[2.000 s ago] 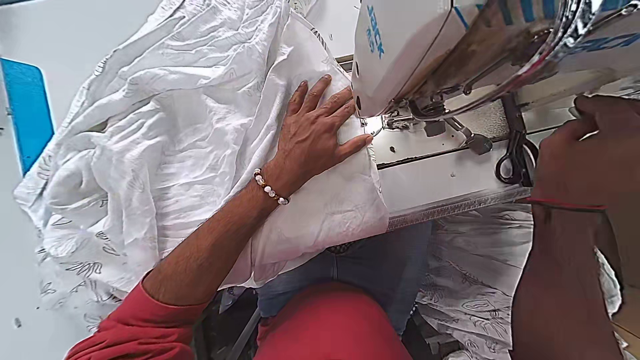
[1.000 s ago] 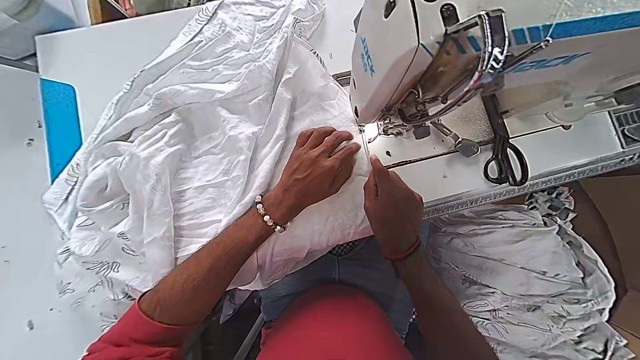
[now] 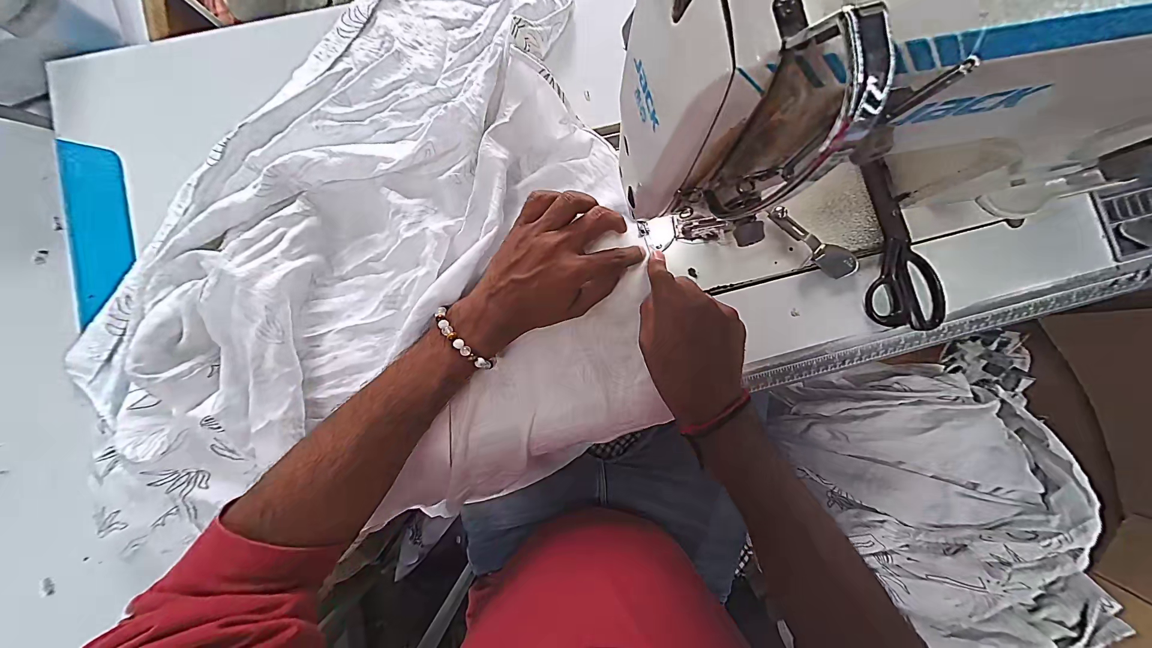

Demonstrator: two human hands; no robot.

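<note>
White patterned fabric point(image 3: 360, 207) lies bunched over the table to the left of the Jack sewing machine point(image 3: 765, 99). Its right edge reaches the lit needle area. My left hand point(image 3: 553, 256) rests on the fabric with bent fingers, just left of the presser foot point(image 3: 693, 225). Close beside it, my right hand point(image 3: 688, 333) pinches the fabric edge between thumb and index finger, right below the needle area. The tips of both hands nearly touch. The needle itself is too small to make out.
Black-handled scissors point(image 3: 904, 283) lie on the machine bed, right of my right hand. A measuring tape point(image 3: 864, 360) runs along the table's front edge. More patterned fabric point(image 3: 945, 486) hangs below, beside a cardboard box point(image 3: 1107, 396).
My right hand was off to the right of the scissors two seconds ago; it came left to the fabric edge by one second ago. Both hands have since stayed near the needle area.
</note>
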